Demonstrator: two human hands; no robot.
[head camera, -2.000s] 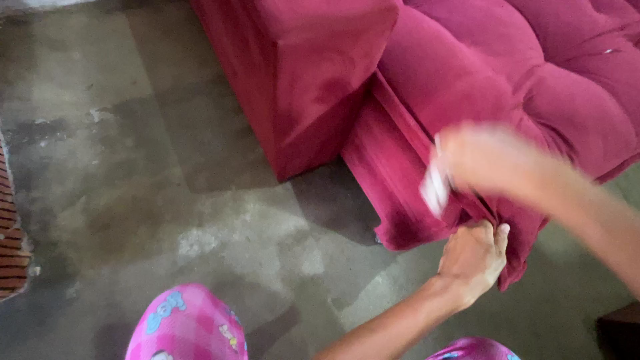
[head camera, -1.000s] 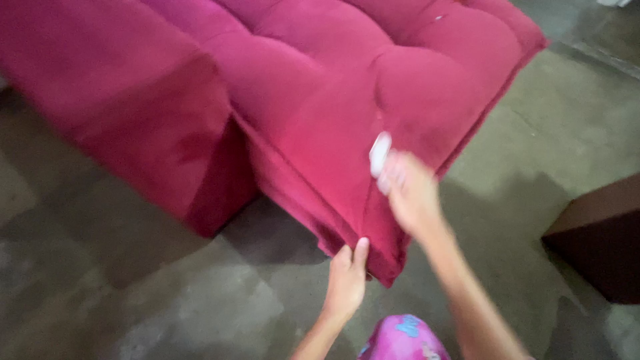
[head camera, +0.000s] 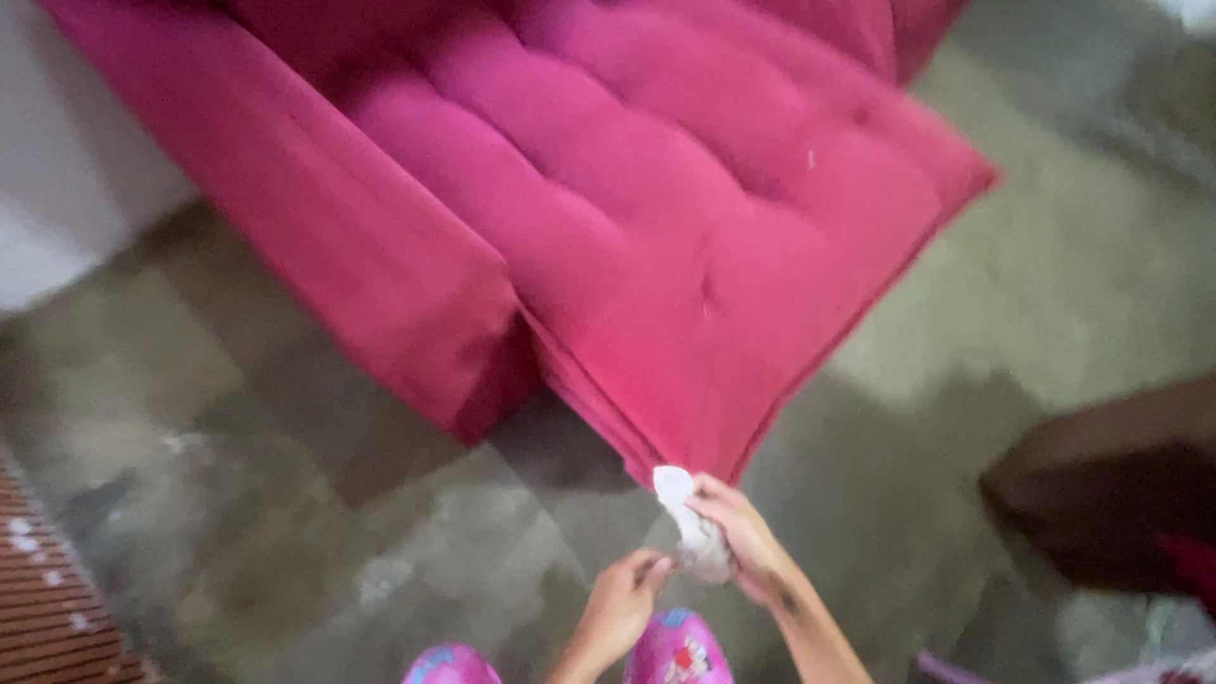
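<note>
A red tufted sofa seat (head camera: 722, 266) with piped edges fills the upper middle, its near corner pointing down toward my hands. My right hand (head camera: 736, 527) grips a white object (head camera: 676, 489) just at that corner; a greyish, crumpled part hangs below it, and blur hides what it is exactly. Close beside it on the left, my left hand (head camera: 622, 594) has its thumb and fingertips pinched together at the greyish part. Whether the left fingers hold a bit of it cannot be told.
The sofa's red armrest (head camera: 380, 285) runs down the left of the seat. A dark brown block-like piece (head camera: 1111, 475) stands on the concrete floor (head camera: 456, 570) at right. A brown ribbed mat (head camera: 57, 589) lies at lower left. My knees in pink patterned cloth (head camera: 676, 651) are below.
My left hand has let go of the seat's corner and is now beside my right hand. The right hand, with the white object, has come down from above the seat to its corner.
</note>
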